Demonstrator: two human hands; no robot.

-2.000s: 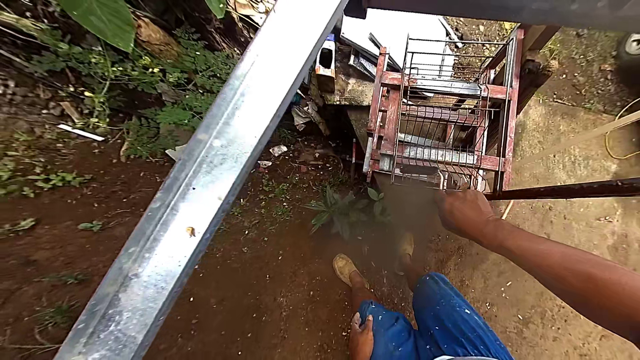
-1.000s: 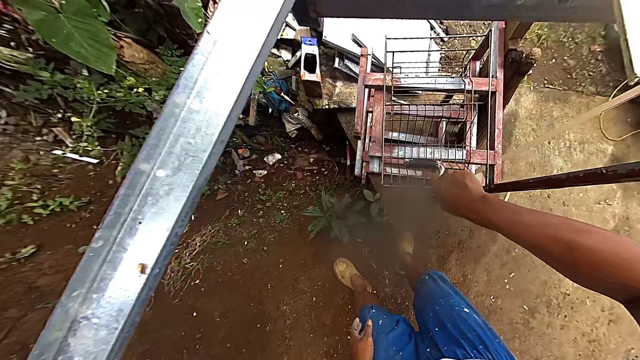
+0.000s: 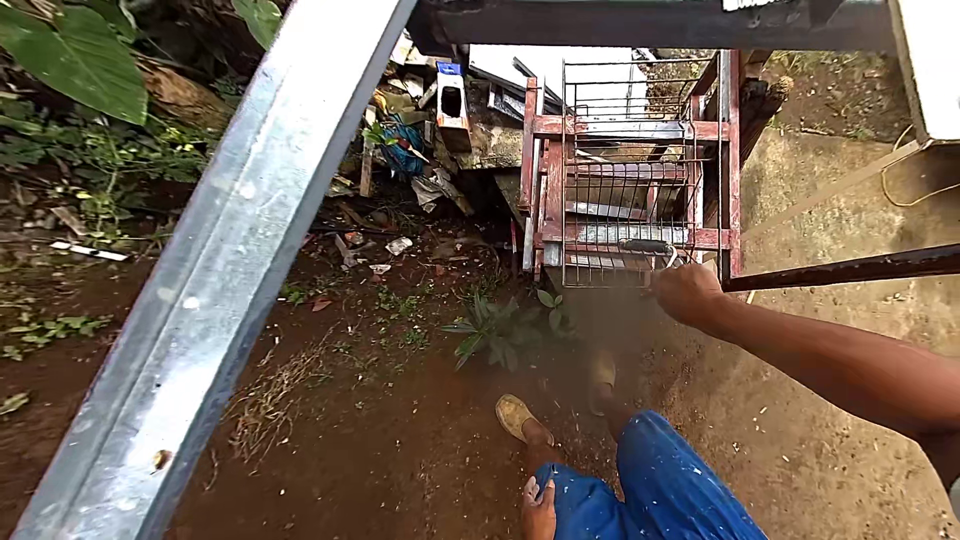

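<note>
My right hand (image 3: 686,294) is closed around the grip of a small tool with a bent wire frame and a dark, roller-like head (image 3: 646,246); it looks like a mini paint roller. Its head shows over the wire rack (image 3: 626,187), which stands by a red-painted wooden frame (image 3: 555,180). Just right of the fist is the end of a dark brown bar (image 3: 847,266); whether they touch I cannot tell. Low in view, my left hand (image 3: 538,508) rests against the knee of my paint-flecked blue trousers, with no object visible in it.
A galvanized metal beam (image 3: 217,247) crosses the left side diagonally, close to the camera. A dark beam (image 3: 660,26) spans the top. Scrap and an open carton (image 3: 451,101) lie beyond, with plants (image 3: 487,330) on the soil near my feet.
My right hand with the tool has stayed beside the wire rack, with at most a small shift. My left hand has stayed at the knee. The view has shifted slightly.
</note>
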